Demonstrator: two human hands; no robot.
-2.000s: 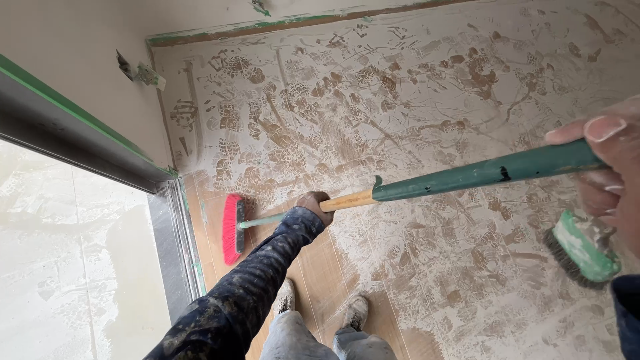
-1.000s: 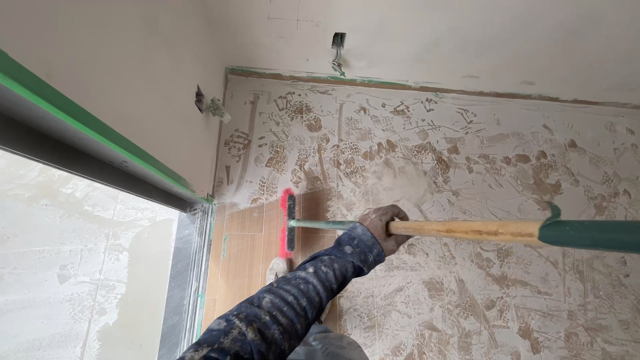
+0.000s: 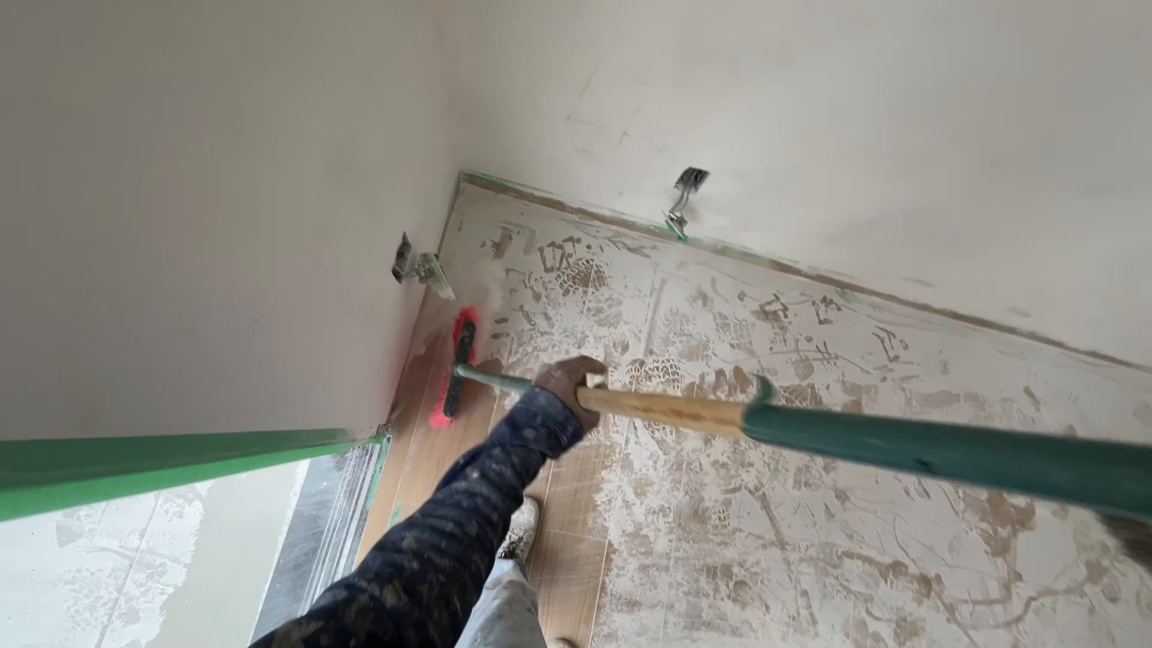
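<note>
My left hand [image 3: 572, 389] is closed around the handle of a push broom, where the green lower part meets bare wood. The broom head [image 3: 459, 369], dark with red bristles, rests on the dusty floor [image 3: 720, 504] beside the left wall. From my hand the wooden handle [image 3: 666, 408] runs right into a thick dark green sleeve [image 3: 918, 450] with a small hook at its end. The sleeve leaves the view at the right edge. My right hand is out of view. White dust with footprints covers much of the wood-look floor.
Two walls meet at a corner ahead. Wires hang from an electrical box [image 3: 692, 179] on the far wall and another box [image 3: 401, 258] on the left wall. A threshold [image 3: 337, 513] with green tape [image 3: 162, 459] above lies at the lower left. My shoe [image 3: 519, 529] stands below the broom.
The broom head has moved forward along the left wall toward the corner, with my left hand on the handle. My right hand, seen two seconds ago, is out of view. The view has tilted up.
</note>
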